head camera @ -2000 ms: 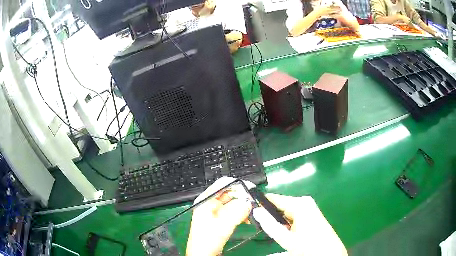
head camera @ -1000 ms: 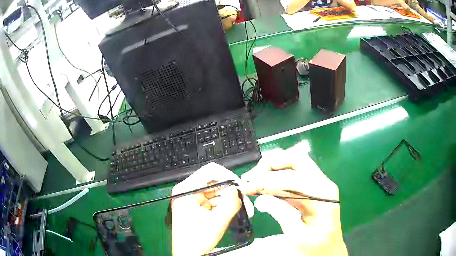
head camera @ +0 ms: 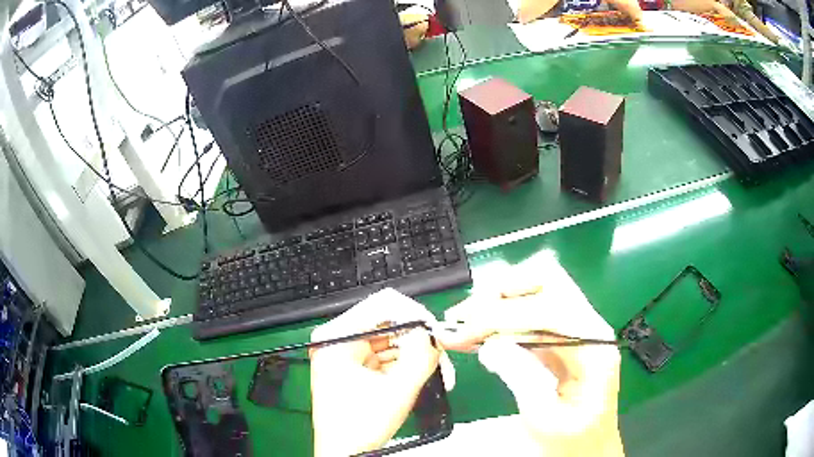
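Observation:
A black phone middle frame (head camera: pixel 207 412) is held level over the green bench, its patch with camera holes at the left. My left hand (head camera: pixel 377 379) grips it near its upper right corner. My right hand (head camera: pixel 544 357) holds a thin dark tool (head camera: pixel 571 339) like a pencil, its tip end at that corner. The fingertips are overexposed; whether the tip touches the frame, and any small part there, cannot be told. A white sheet (head camera: pixel 486 439) lies under the hands at the near edge.
Loose frames lie on the bench at the right (head camera: pixel 650 346), at the left (head camera: pixel 125 400) and behind the held frame. A keyboard (head camera: pixel 330 268), computer case (head camera: pixel 312 125), two speakers (head camera: pixel 500 134) and a black compartment tray (head camera: pixel 741 116) stand beyond. People's arms show at the top.
Since two seconds ago the held frame has turned flatter and moved left, and the tool has swung nearly level. The view has shifted. Another loose frame now shows behind the held one.

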